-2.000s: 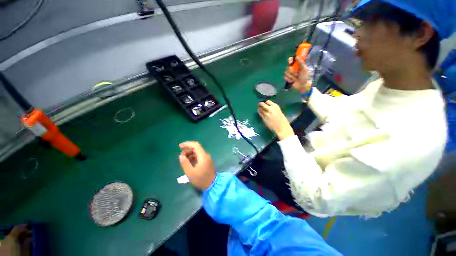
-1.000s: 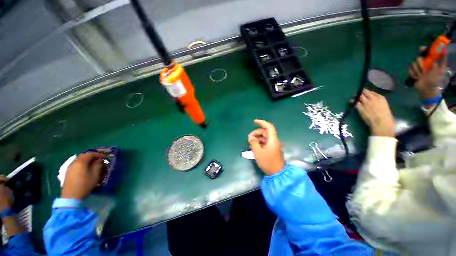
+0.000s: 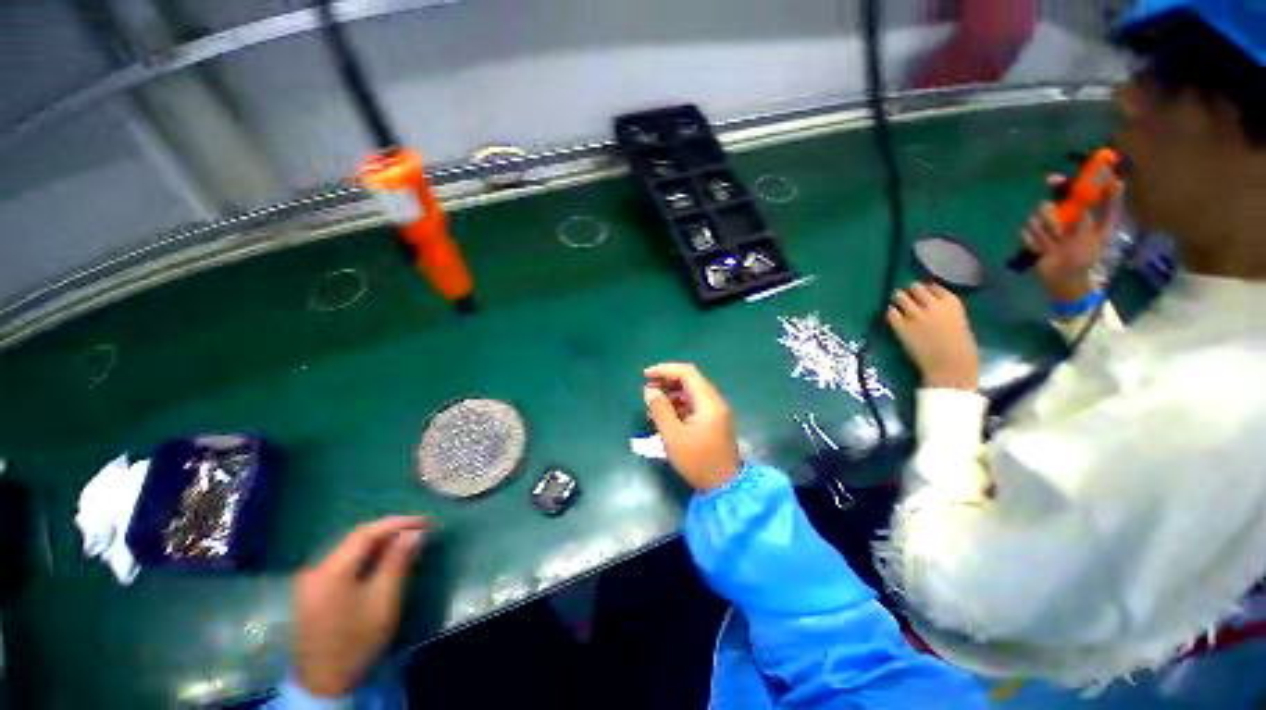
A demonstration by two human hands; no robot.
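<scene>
A small dark housing (image 3: 554, 490) with shiny metal on top lies on the green bench, just right of the round screw dish (image 3: 472, 447). My left hand (image 3: 353, 602) is above the bench's front edge, between the blue bin and the dish, with thumb and index finger close together and slightly blurred; I cannot tell if it holds something small. My right hand (image 3: 693, 426) is right of the housing, fingers curled and thumb near the index finger; I cannot tell if something tiny is in it. The orange electric screwdriver (image 3: 424, 229) hangs behind the dish.
The dark-blue parts bin (image 3: 208, 502) of metal pieces stands left, beside white tissue (image 3: 111, 513). A black compartment tray (image 3: 703, 203) lies at the rear. Silver-white strips (image 3: 830, 358), a binder clip (image 3: 819, 433) and a hanging black cord (image 3: 890, 208) are right. A neighbour (image 3: 1097, 486) holds another orange screwdriver (image 3: 1086, 190).
The view has swung left, then slightly back right. My left hand has left the blue bin and moved right towards the dish. My right hand has kept its place by the white scrap.
</scene>
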